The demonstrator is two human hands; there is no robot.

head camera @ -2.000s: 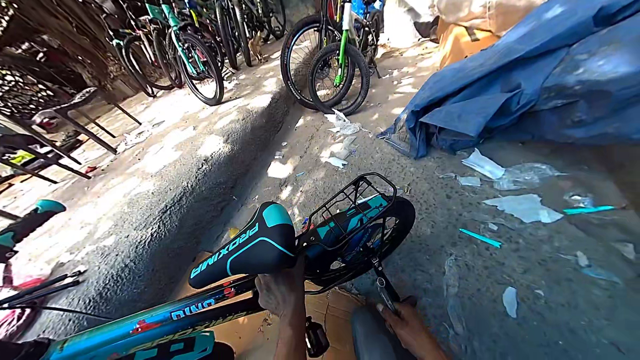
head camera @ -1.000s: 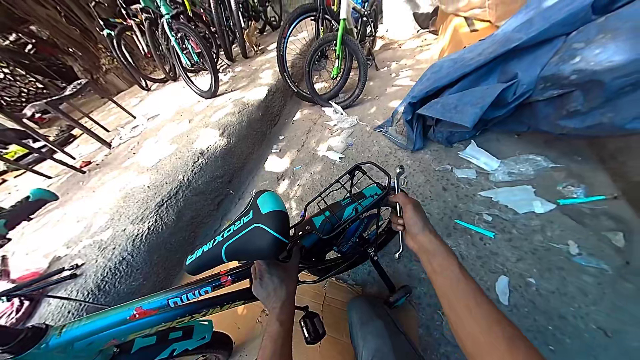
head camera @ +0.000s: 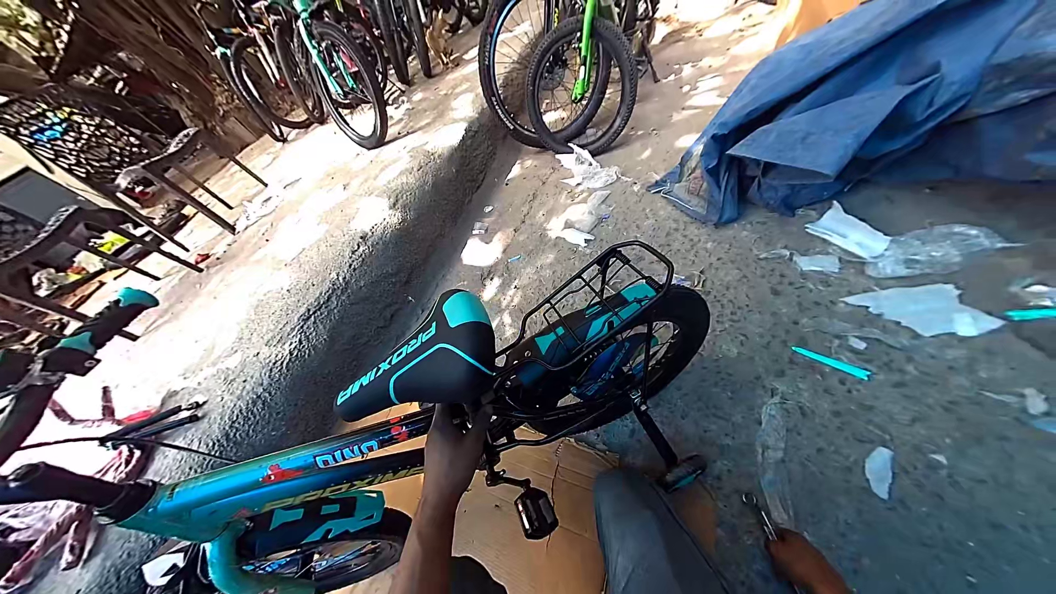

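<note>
A small teal and black bicycle stands in front of me, its frame point(head camera: 313, 474) running to the lower left. My left hand point(head camera: 458, 445) is under the rear of the black and teal saddle point(head camera: 421, 355), around the seat post area; the fingers are partly hidden. Behind the saddle is a black wire rear rack point(head camera: 594, 293) over the rear wheel point(head camera: 689, 338). A training wheel point(head camera: 683, 472) on an arm hangs beside that wheel. Low at the right, my right hand point(head camera: 800, 561) holds a metal wrench point(head camera: 761, 513) near the ground, away from the bicycle.
Cardboard point(head camera: 511, 553) lies under the bicycle, by my knee point(head camera: 648, 536). A blue tarp point(head camera: 850, 115) is at the upper right, with torn plastic scraps point(head camera: 924, 309) below it. Other bicycles point(head camera: 351, 82) stand behind. A low concrete ledge point(head camera: 371, 272) runs along the left.
My right hand has moved away from the rear wheel and rack, down to the lower right, with the wrench in it. My left hand remains below the saddle.
</note>
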